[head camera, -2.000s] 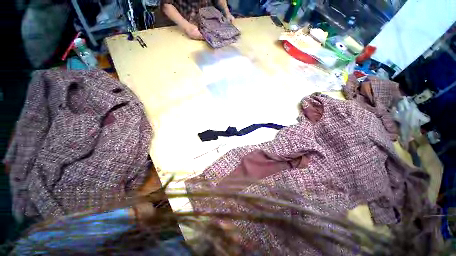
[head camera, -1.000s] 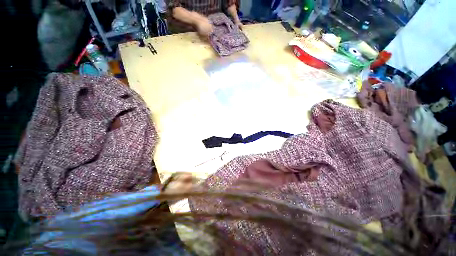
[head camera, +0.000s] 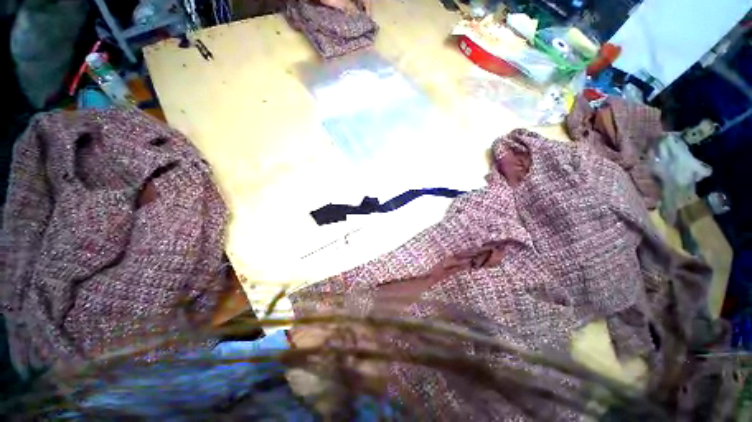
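Note:
A pink-mauve tweed jacket (head camera: 569, 231) lies spread and rumpled over the near right part of the table, with reddish-brown lining showing at its folded front edge. My left hand (head camera: 317, 342) is a blurred, skin-coloured patch at the jacket's lower left edge, below a blue sleeve's end. Dark hair-like strands cross in front of it, so its fingers and grip are hidden. I cannot make out my right hand. A black fabric strip (head camera: 396, 201) lies on the table just beyond the jacket, with its right end against the tweed.
More tweed (head camera: 115, 222) is heaped at the left of the pale yellow table (head camera: 223, 99). Clear bags (head camera: 363, 107) lie mid-table. At the far side, a person's hand is by a folded jacket (head camera: 334, 31). A red tray (head camera: 486, 59) with clutter and a white plastic bag (head camera: 683, 169) are right.
The view has shifted, cutting off most of the far person. My left hand has moved right along the jacket's lower edge, and less of the lining shows at the front fold.

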